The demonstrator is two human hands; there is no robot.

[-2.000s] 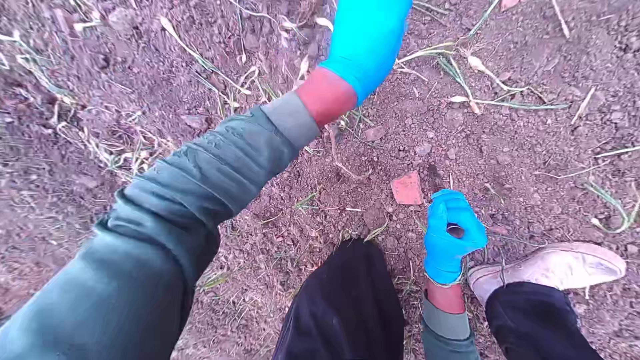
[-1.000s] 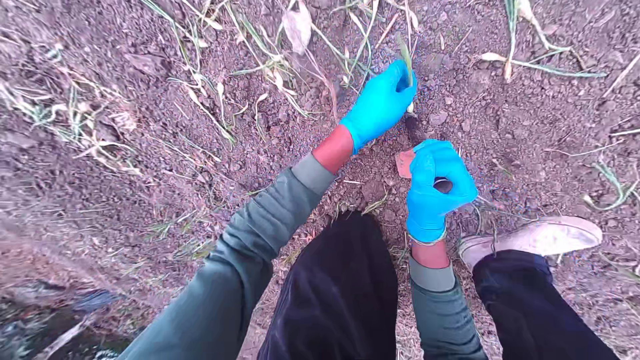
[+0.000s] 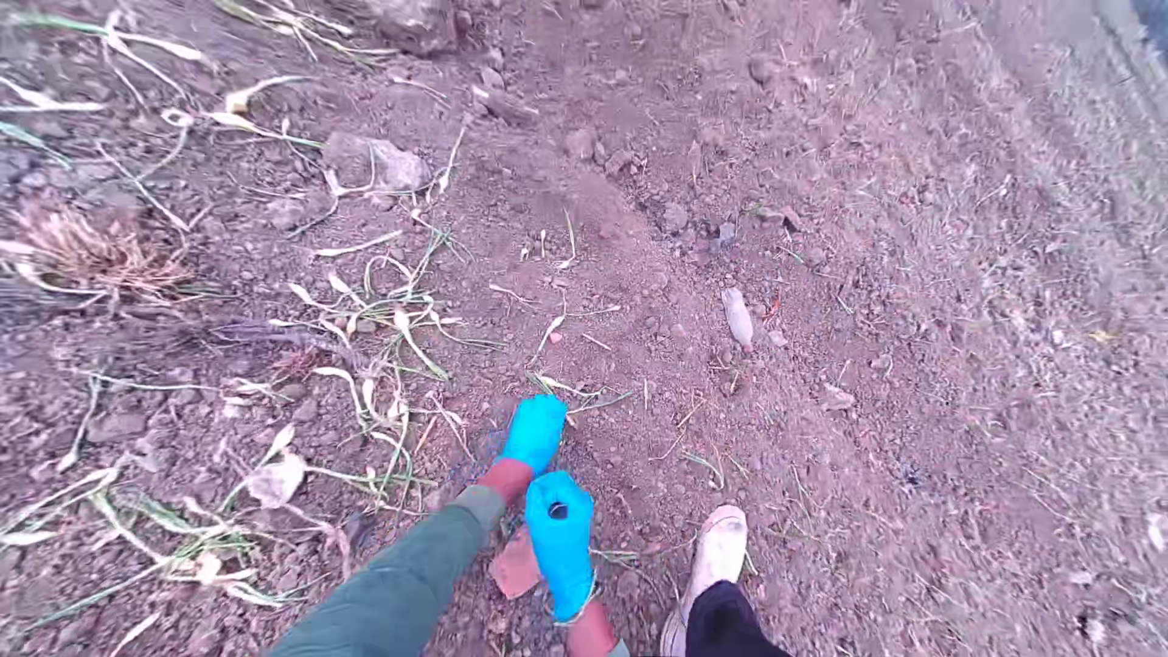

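My left hand [image 3: 536, 429], in a blue glove, reaches to the soil with its fingers curled down. Their tips are hidden, so what they hold cannot be told. Just beyond the fingertips lies a pale bulb with green leaves [image 3: 564, 387]. My right hand [image 3: 559, 538], also blue-gloved, is closed in a fist a little nearer to me. A dark round end [image 3: 557, 511] shows inside its curled fingers, seemingly a tool handle; the rest is hidden. Beside the right hand is a reddish piece of brick or stone [image 3: 516, 566].
Pulled bulb plants [image 3: 401, 319] lie strewn on the left, with more at the lower left [image 3: 208, 566]. Stones [image 3: 376, 164] and a dry grass tuft [image 3: 100, 246] lie farther off. A pale oblong object [image 3: 737, 318] rests right of centre. My light shoe [image 3: 721, 547] stands at right.
Two seconds ago my left hand was reaching far from the right one; a second ago it was close by with a green leaf showing at its fingers. The view has shifted strongly.
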